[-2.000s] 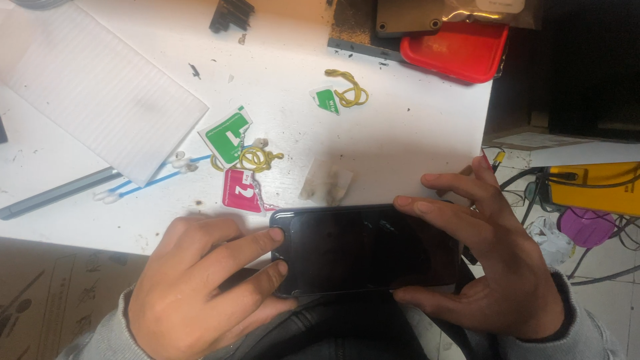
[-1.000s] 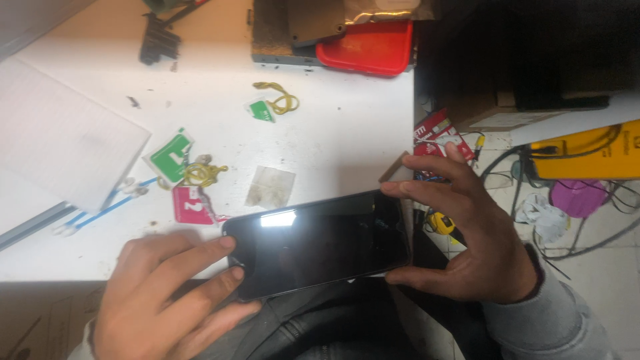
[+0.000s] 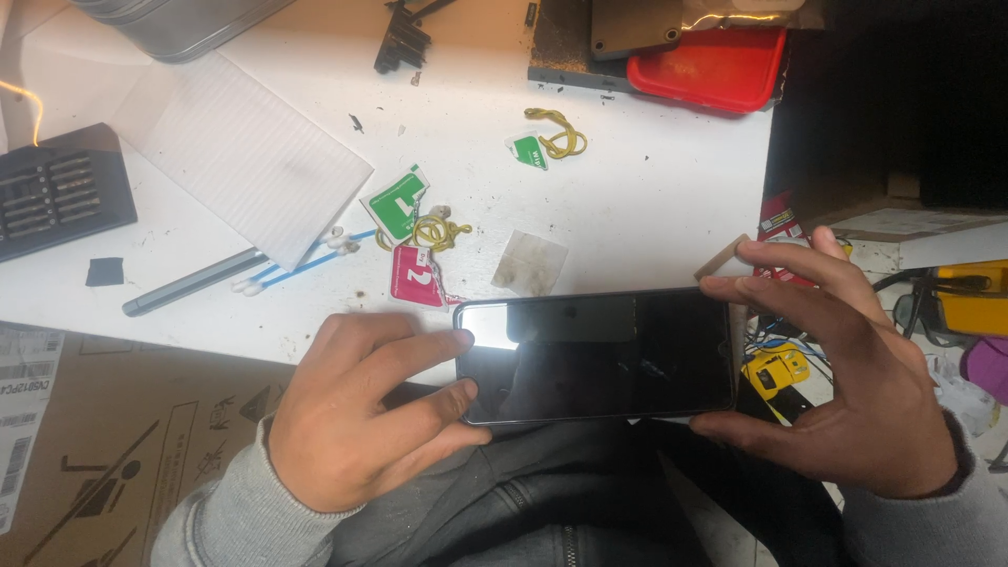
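Observation:
A black smartphone [image 3: 598, 362] with a glossy, reflecting screen lies sideways between my hands, over the table's front edge and my lap. My left hand [image 3: 370, 409] grips its left end, two fingertips on the screen's edge. My right hand [image 3: 835, 370] holds the right end, with fingers at the top corner and the thumb at the bottom corner. A thin flat brown strip [image 3: 721, 258] sticks out by my right fingers; whether I hold it, I cannot tell. Just beyond the phone lie a smudged square wipe [image 3: 529, 264], a torn pink packet [image 3: 415, 276] and a torn green packet [image 3: 398, 206].
Cotton swabs [image 3: 303, 264], a grey pen-like tool [image 3: 193, 282], a white foam sheet [image 3: 252, 157] and a screwdriver bit case [image 3: 63, 189] lie left. Yellow rubber bands [image 3: 563, 134] and a red tray [image 3: 713, 71] are farther back. A cardboard box [image 3: 150, 441] stands at lower left.
The view has shifted about. Both hands keep hold of the phone, and its tilt has changed slightly. A bright reflection, absent two seconds ago, shows on the left of its screen.

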